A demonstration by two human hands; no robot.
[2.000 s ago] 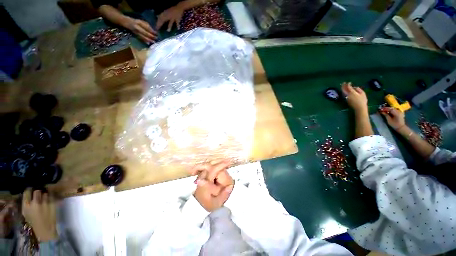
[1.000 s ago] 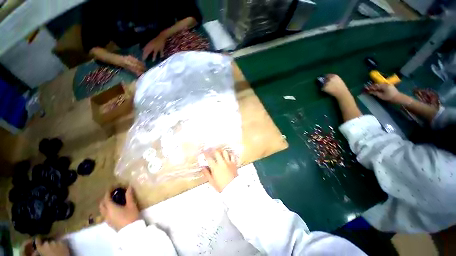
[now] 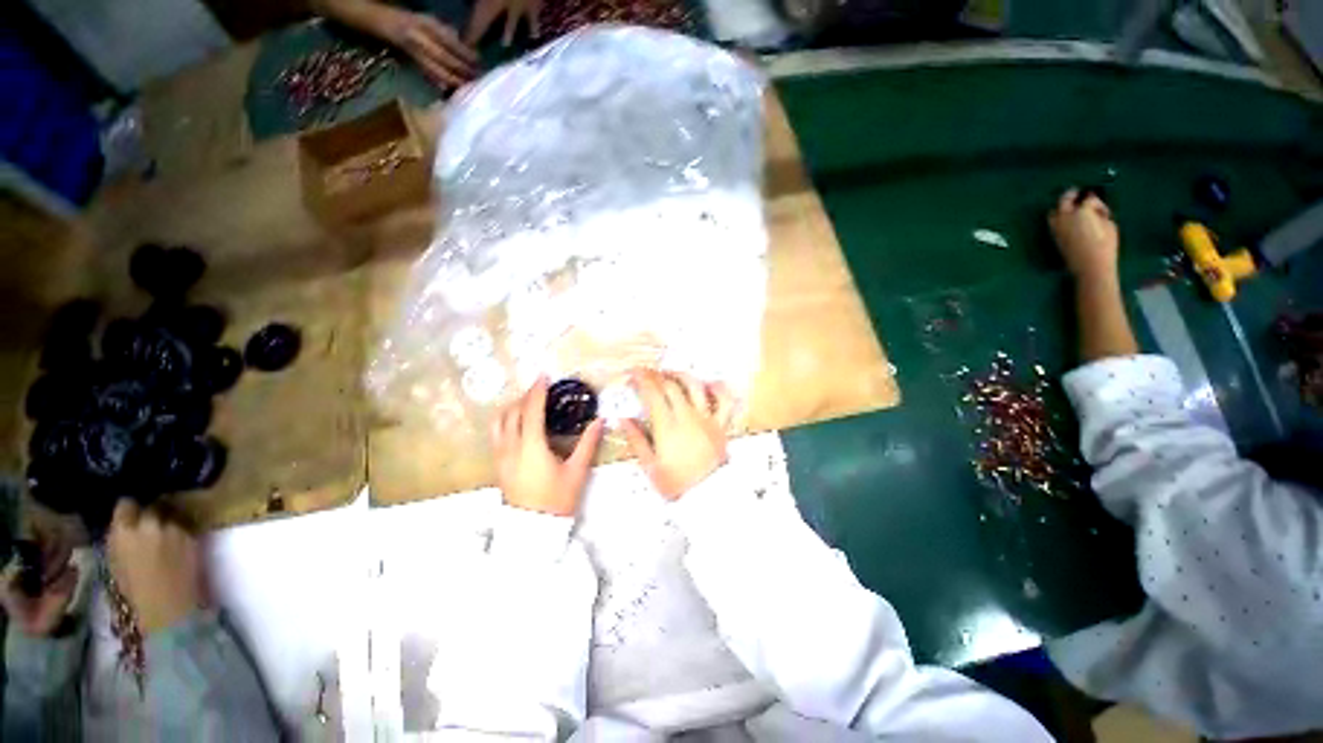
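Observation:
My left hand (image 3: 543,462) holds a black round housing (image 3: 570,408) between thumb and fingers at the near edge of the tan board. My right hand (image 3: 676,436) is just right of it and grips a white disc (image 3: 620,404) with thumb and fingertips, close beside the housing. The large clear plastic bag (image 3: 602,189) lies beyond both hands, with white discs showing through its near part. A loose pile of black housings (image 3: 124,399) lies on the left board, with one housing (image 3: 273,346) apart from it.
A small cardboard box (image 3: 363,174) stands left of the bag. A neighbour's hands are at lower left and another worker's at top. At right, a worker's hand (image 3: 1085,232), a yellow tool (image 3: 1213,261) and small reddish pieces (image 3: 1011,424) are on the green surface.
My left hand has brought the black housing from the left to the front of the bag. My right hand now holds a white disc. The neighbour at right has let go of the yellow tool.

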